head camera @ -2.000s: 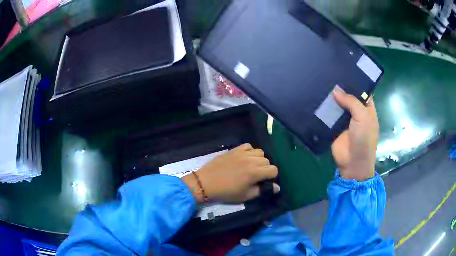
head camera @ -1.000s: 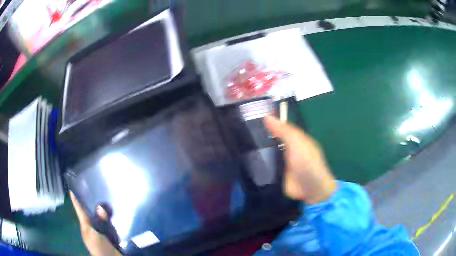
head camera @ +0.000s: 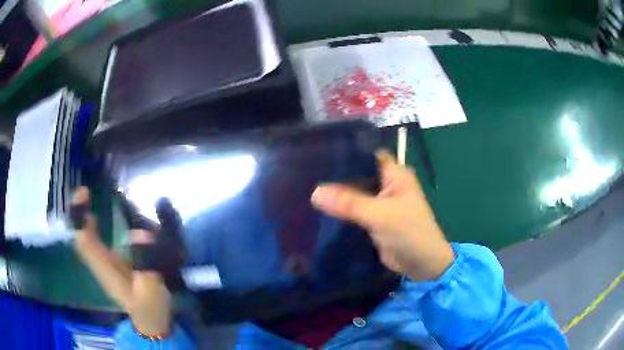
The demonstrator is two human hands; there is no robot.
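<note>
A large dark glossy display assembly (head camera: 274, 232), blurred, is low in front of me, face up, with a bright reflection and a small white label near its lower left. My right hand (head camera: 390, 222) holds its right edge, thumb on the face. My left hand (head camera: 133, 263), blurred, is at its left edge, with dark finger cots, one digit over the face and one finger sticking out to the left. The hidden fingers of both hands cannot be seen. The black work tray and anything under the display cannot be made out.
A black tray stack (head camera: 205, 109) with a dark screen on a white sheet stands behind. White paper (head camera: 438, 102) bears small red pieces (head camera: 359, 94). A pale stick (head camera: 401, 145) and dark tweezers (head camera: 428, 160) lie right. White-sheeted tablets (head camera: 31, 174) stand left; blue bins are lower left.
The display, earlier raised at the right with its labelled back showing, is now low and face up. My left hand has moved from the tray to its left edge. My right thumb has moved onto its face.
</note>
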